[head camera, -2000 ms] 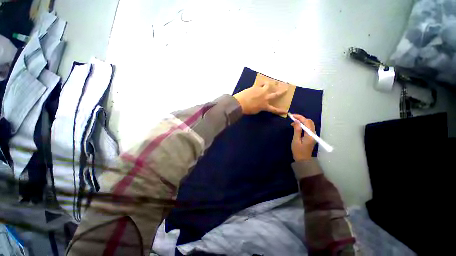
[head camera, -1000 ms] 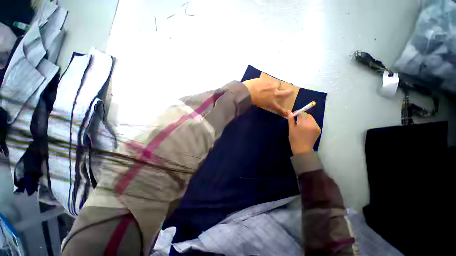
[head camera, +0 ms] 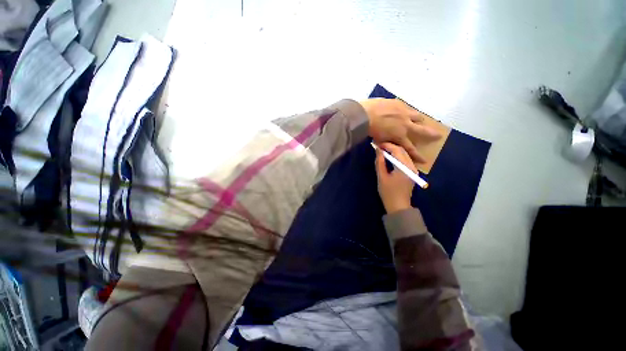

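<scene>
A navy cut panel (head camera: pixel 343 219) lies on the whitish table with its slanted top edge away from me. A tan card template (head camera: pixel 432 140) lies flat at that top edge. My left hand (head camera: pixel 400 127) presses on the card with fingers spread, partly covering it. My right hand (head camera: pixel 396 179) holds a white marking stick (head camera: pixel 406 169) with an orange-yellow end pointing down-right. Its other end is close beside my left wrist, over the panel; whether it touches the cloth I cannot tell.
Stacked white-grey pieces with navy edges (head camera: pixel 103 151) lie at left. A black fabric piece (head camera: pixel 580 274) lies at right. A dark strap (head camera: pixel 557 104) with a white tag (head camera: pixel 582 142) and a shiny bag (head camera: pixel 613 110) are at upper right. Light grey fabric (head camera: pixel 336 322) lies near me.
My right hand has moved left from the card's right side to beside my left wrist, and the stick's coloured end now points down-right. The view has shifted, so the panel sits further right in the picture.
</scene>
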